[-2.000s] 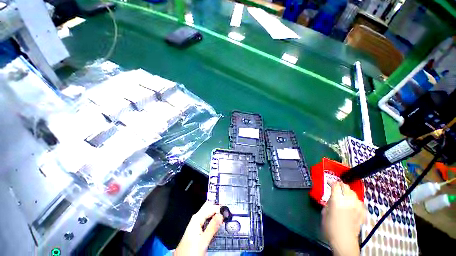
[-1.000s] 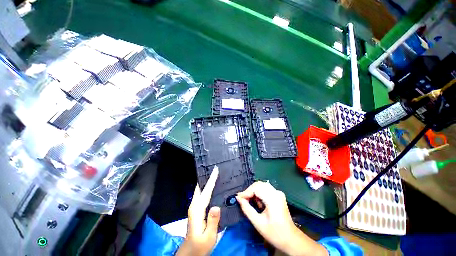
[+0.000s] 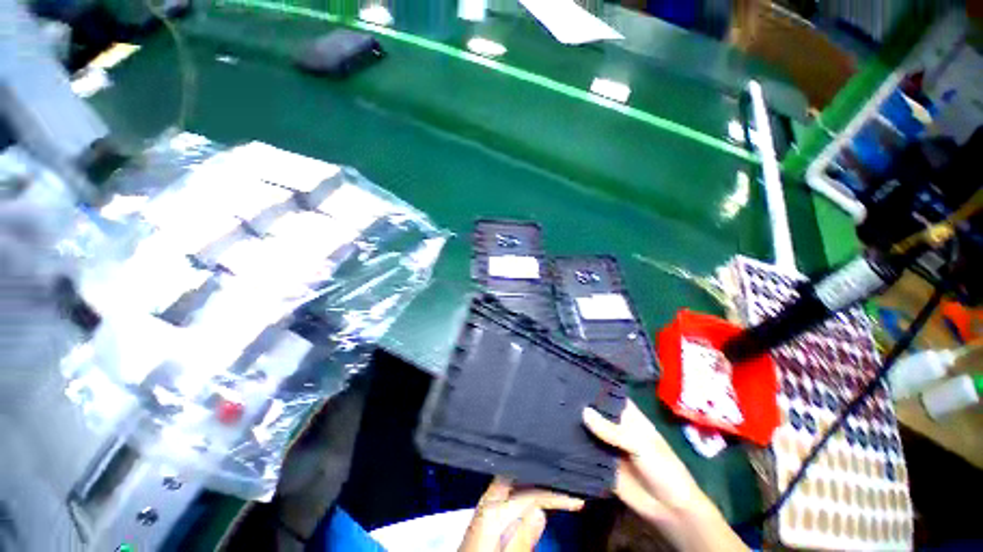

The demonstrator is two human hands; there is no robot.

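Note:
A black plastic housing shell (image 3: 517, 394) is held tilted over the bench's front edge, with some motion blur. My right hand (image 3: 652, 469) grips its right side, thumb on the near face. My left hand (image 3: 517, 518) is under its lower edge, fingers bent; whether it bears the shell is hard to tell. Two more shells lie open side up behind it, the left one with a white plate (image 3: 514, 266) and the right one with another white plate (image 3: 604, 307). The held shell partly covers both.
Bagged plate stacks (image 3: 270, 232) lie at left beside the machine. A red parts tray (image 3: 717, 377) stands at right, a black stick tool (image 3: 803, 313) over it. Dotted pad sheets (image 3: 846, 431) lie beyond. A black object (image 3: 340, 51) sits at the back.
My right hand went from the red tray to the shell's round feature, then to its right side. The shell is now lifted, turned and tilted. My left hand has moved under its lower edge.

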